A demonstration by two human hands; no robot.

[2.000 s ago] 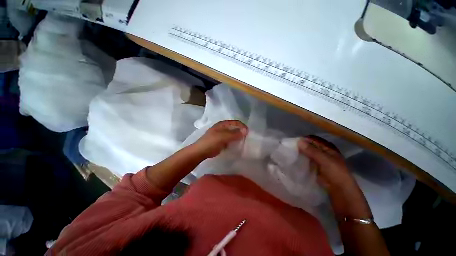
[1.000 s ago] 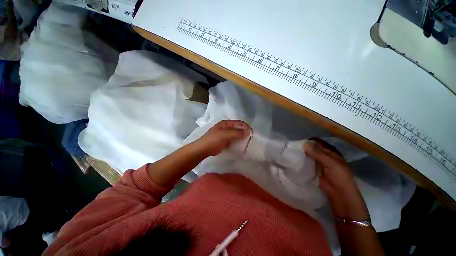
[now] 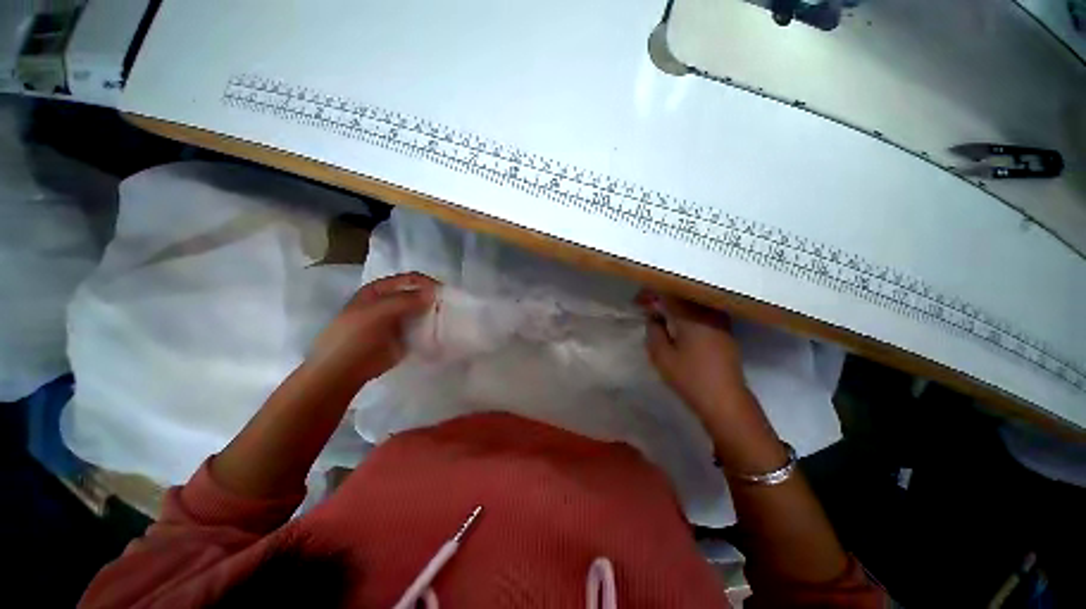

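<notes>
A sheer white fabric piece (image 3: 536, 357) lies crumpled over the lap, just below the table's front edge. My left hand (image 3: 387, 312) pinches it on the left, where a thin reddish line shows at the fingertips. My right hand (image 3: 685, 339) grips its upper edge on the right, close under the table edge. The fabric is stretched between both hands. The fingertips are partly hidden by the folds.
White fabric bundles (image 3: 214, 286) hang at the left. The white table (image 3: 476, 71) has a wood-coloured edge and a printed ruler (image 3: 512, 167). Black thread snips (image 3: 1010, 161) lie on the machine bed (image 3: 881, 89) at the upper right.
The view has swung right, bringing the snips into sight. My right hand has moved away from my left, and the fabric between them is drawn out straighter.
</notes>
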